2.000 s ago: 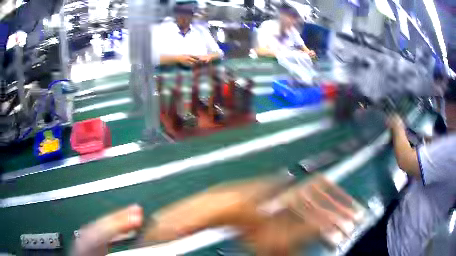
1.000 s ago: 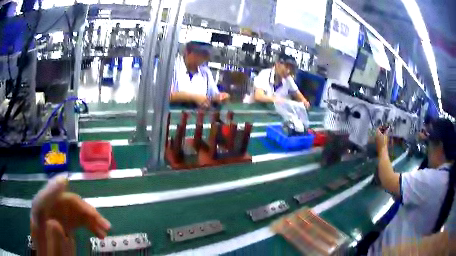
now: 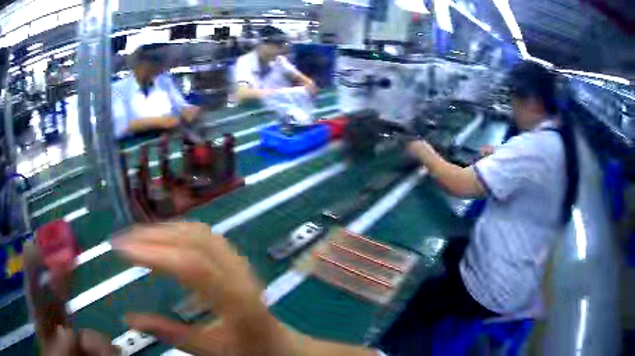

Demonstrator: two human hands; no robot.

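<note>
My right hand is large and blurred left of centre, its forearm coming from the bottom edge. Its thumb and fingers are apart, with nothing seen between them. My left hand is at the lower left, cut off by the bottom edge and blurred; whether it holds anything is unclear. A grey-silver fixture plate shows partly between the hands at the bottom edge. Another plate lies on the green belt right of my right hand. The divided tray with orange-red strips lies beside that plate, nearer to me.
A red bin is beyond my left hand. A reddish-brown rack stands across the belt. A blue bin with a clear bag is farther back. A person sits at the right; two people in white are across the line.
The view has turned right. My right hand has come from the lower right edge over to the left, close to my left hand. The bins and rack appear farther left.
</note>
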